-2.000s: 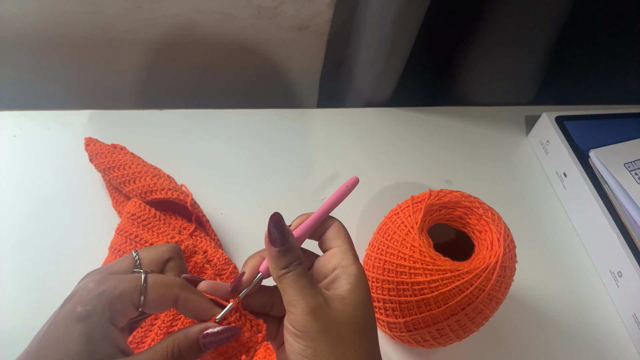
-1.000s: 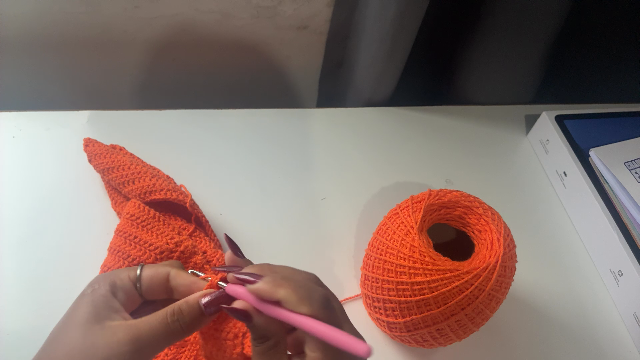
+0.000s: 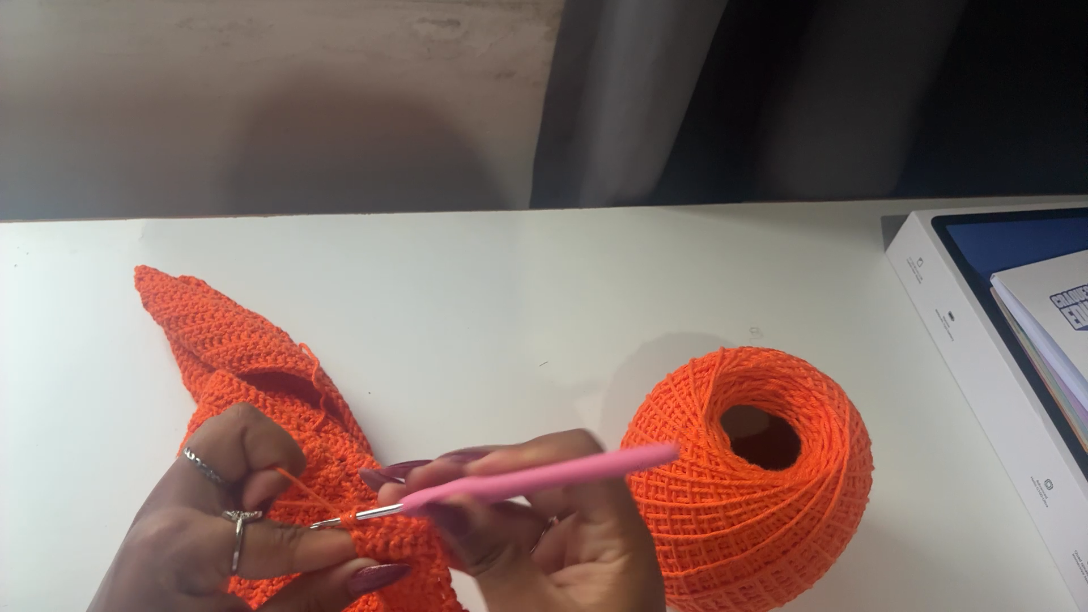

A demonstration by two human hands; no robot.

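An orange crocheted piece (image 3: 246,340) lies on the white table at the left, its pointed end toward the back. My left hand (image 3: 221,527), with rings on it, pinches the edge of the piece between thumb and finger, and a strand of orange yarn (image 3: 299,486) runs from its bent index finger. In my right hand (image 3: 544,527) is a crochet hook with a pink handle (image 3: 544,478). The hook's metal tip passes through loops at the work's edge, just above my left fingertips. Right of my right hand sits a large ball of orange yarn (image 3: 748,510) with a hollow centre.
At the right edge a white box (image 3: 977,365) stands on the table (image 3: 510,289), with a notebook (image 3: 1045,297) on top. Behind the table are a pale wall (image 3: 255,102) and a dark curtain-like surface (image 3: 722,102).
The hook's handle has swung from pointing down and right to pointing right and slightly up. My left index finger has lifted and bent, with yarn now showing from it. The yarn ball has stayed in place.
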